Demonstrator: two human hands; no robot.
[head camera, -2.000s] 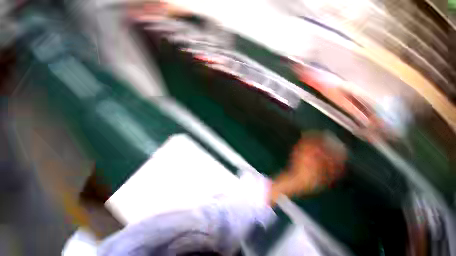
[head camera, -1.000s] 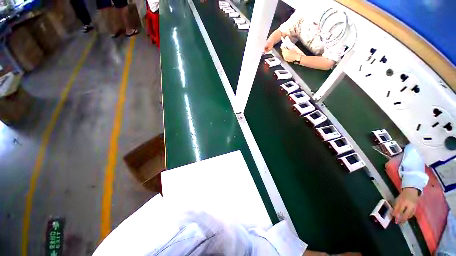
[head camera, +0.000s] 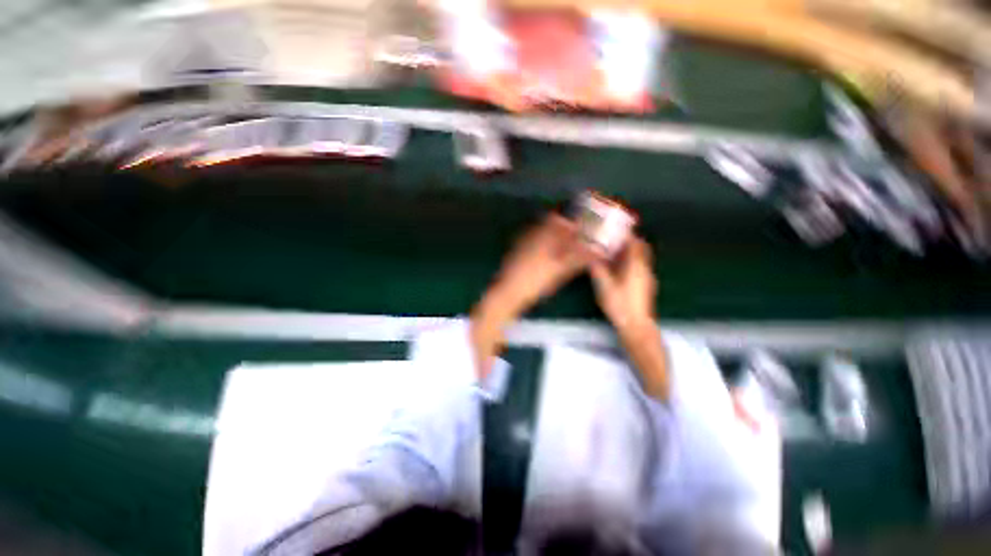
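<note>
The view is blurred. A device housing (head camera: 604, 224), small and white with a dark part at its left and a reddish edge, is held over the dark green belt (head camera: 380, 244). My left hand (head camera: 540, 261) grips it from the left and my right hand (head camera: 627, 280) from below right. The fingers are too blurred to tell apart. Both forearms reach over white paper sheets (head camera: 315, 434) on the green bench.
Blurred white housings (head camera: 293, 136) line the belt's far side, with one apart (head camera: 481, 147) and several at right (head camera: 815, 196). Loose housings (head camera: 843, 396) lie on the near bench, beside stacked housings (head camera: 954, 424). A coworker's sleeves (head camera: 627, 54) flank a red mat (head camera: 549, 57).
The view has swung right, from the aisle and the belt's length to the belt straight ahead. Both my hands now show, holding a housing; a second ago neither was clearly seen.
</note>
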